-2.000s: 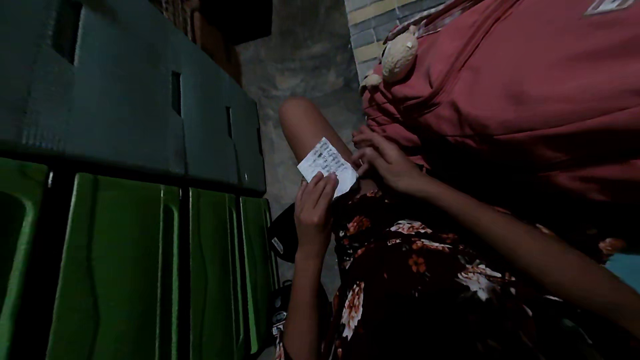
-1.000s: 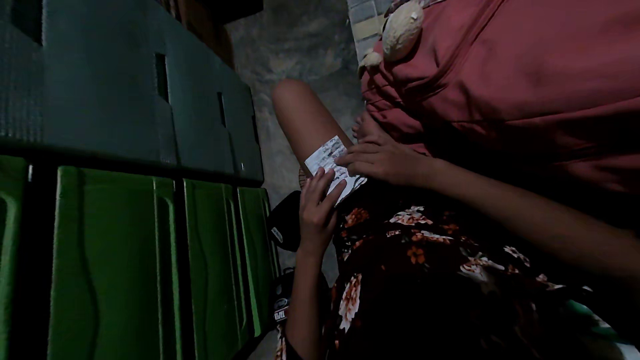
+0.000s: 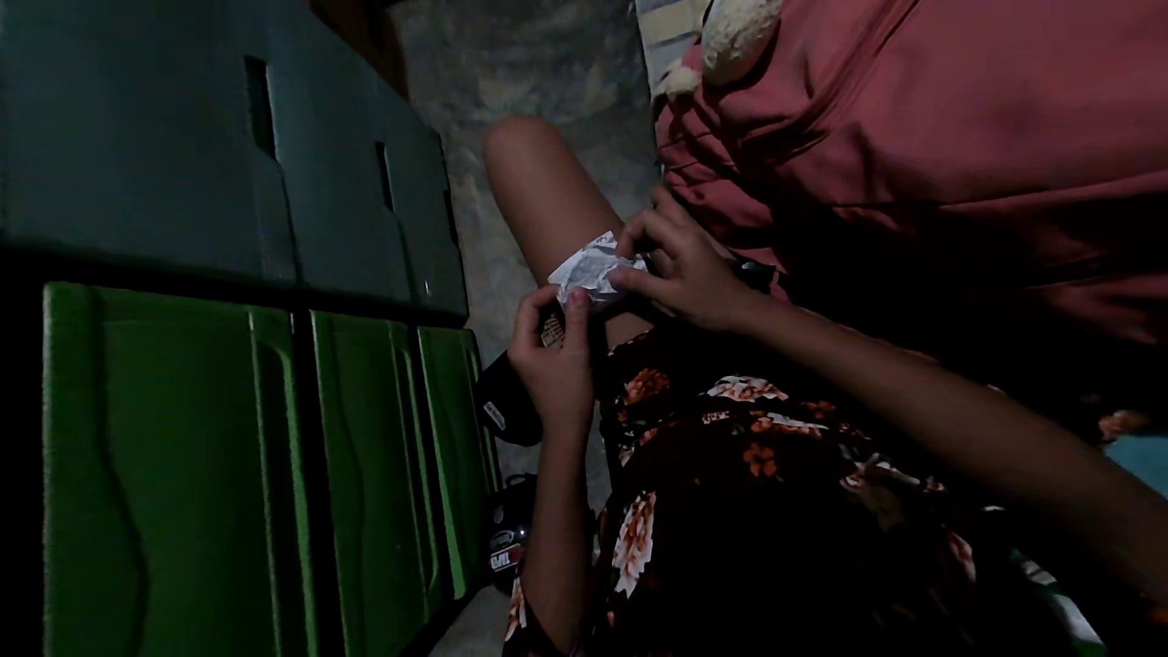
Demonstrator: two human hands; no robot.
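A crumpled piece of white paper (image 3: 589, 267) is held between my two hands, above my bare thigh. My left hand (image 3: 554, 351) pinches its lower left edge between thumb and fingers. On the paper's right side, my right hand (image 3: 680, 269) has its thumb and fingertips closed on the edge. Folds and creases run across the paper. Beneath my forearms lies the dark floral cloth (image 3: 757, 456) of my clothing.
Green plastic drawer fronts (image 3: 173, 456) and grey-blue panels (image 3: 164, 146) stand along the left. Red cloth (image 3: 958, 137) with a pale fuzzy object (image 3: 739, 36) fills the upper right. Bare grey floor (image 3: 547, 64) lies ahead; a dark item with a small label (image 3: 511, 406) is beside my left wrist.
The paper lay flatter, with its marked side showing; now it is crumpled and folded. My right hand, apart from it two seconds ago, has moved onto it.
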